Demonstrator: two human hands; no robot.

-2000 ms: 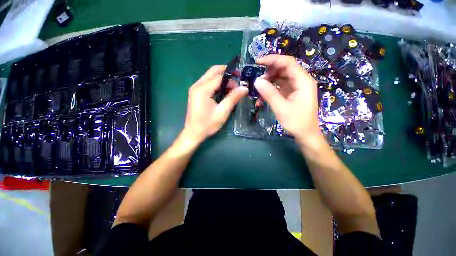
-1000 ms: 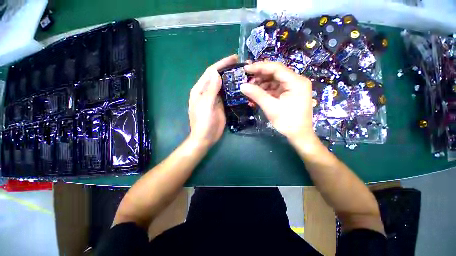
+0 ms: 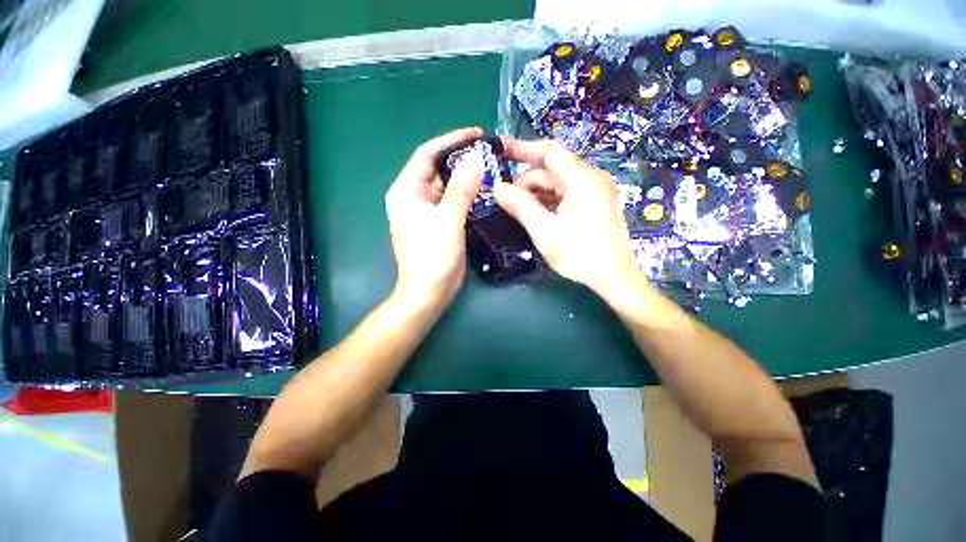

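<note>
A black housing (image 3: 502, 246) is held upright between both hands near the middle of the bench. A circuit board (image 3: 487, 169) shows pale and shiny in its upper part, partly hidden by the fingers. My left hand (image 3: 432, 217) grips the housing from the left, thumb over the board. My right hand (image 3: 567, 212) is at the housing's right side, fingertips on its upper edge and thumb against the board. The lower part of the housing looks dark, with small bright specks at its bottom end.
A black blister tray (image 3: 159, 212) lies at the left. Wired boards and speakers (image 3: 689, 169) are heaped on clear plastic right of centre. A second bag of wired parts (image 3: 922, 191) is at the far right. A pale rail (image 3: 413, 44) runs behind. Cardboard boxes (image 3: 154, 455) stand below the bench edge.
The board, held loose over the housing two seconds ago, now sits at the housing's upper part. My left thumb has moved onto it. Both hands have shifted slightly left since then.
</note>
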